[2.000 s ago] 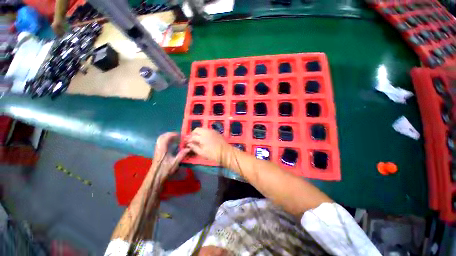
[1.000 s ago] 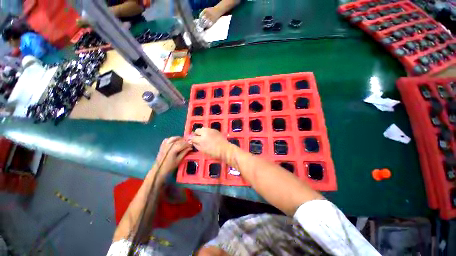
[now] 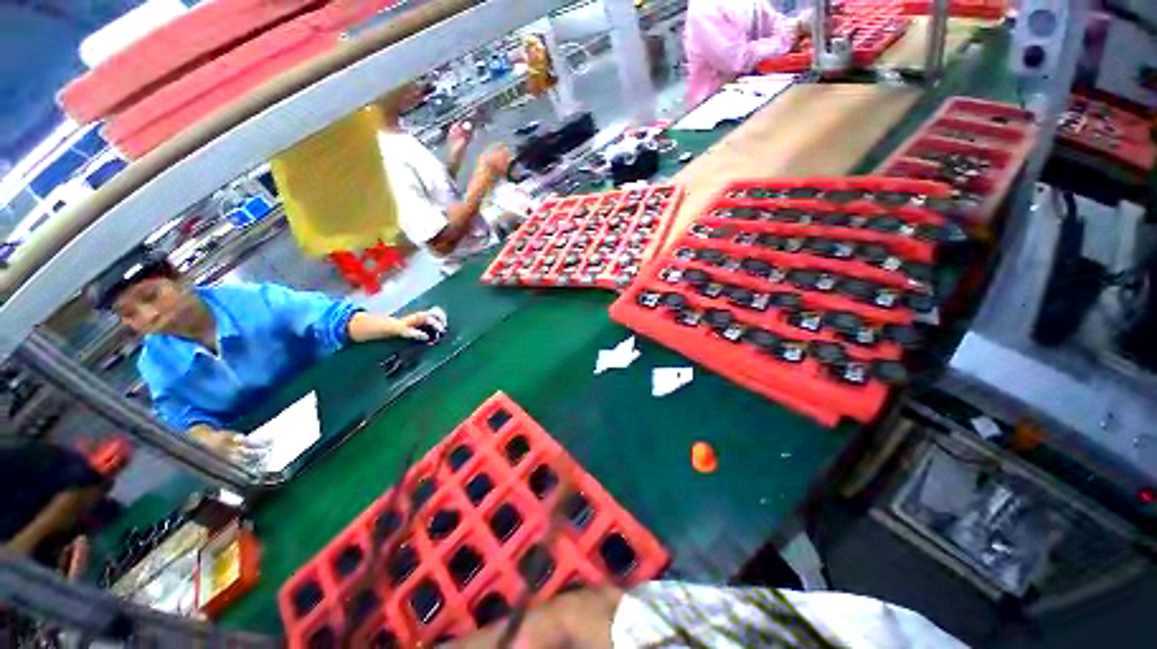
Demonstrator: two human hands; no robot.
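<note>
The red tray lies on the green bench at the lower middle, with a black square unit in most of its visible pockets. Its near part is cut off by the frame's bottom edge. My right forearm and white sleeve show at the bottom edge, but my right hand is not visible. My left hand is not in view. Blurred dark strands pass in front of the tray.
Loaded red trays stand right of centre, another behind. White scraps and an orange plug lie on the mat. A person in blue sits opposite. A metal rail crosses the upper left.
The view has swung to the right and up, towards the loaded trays and the coworkers. The tray now shows lower and tilted. My hands have left the picture.
</note>
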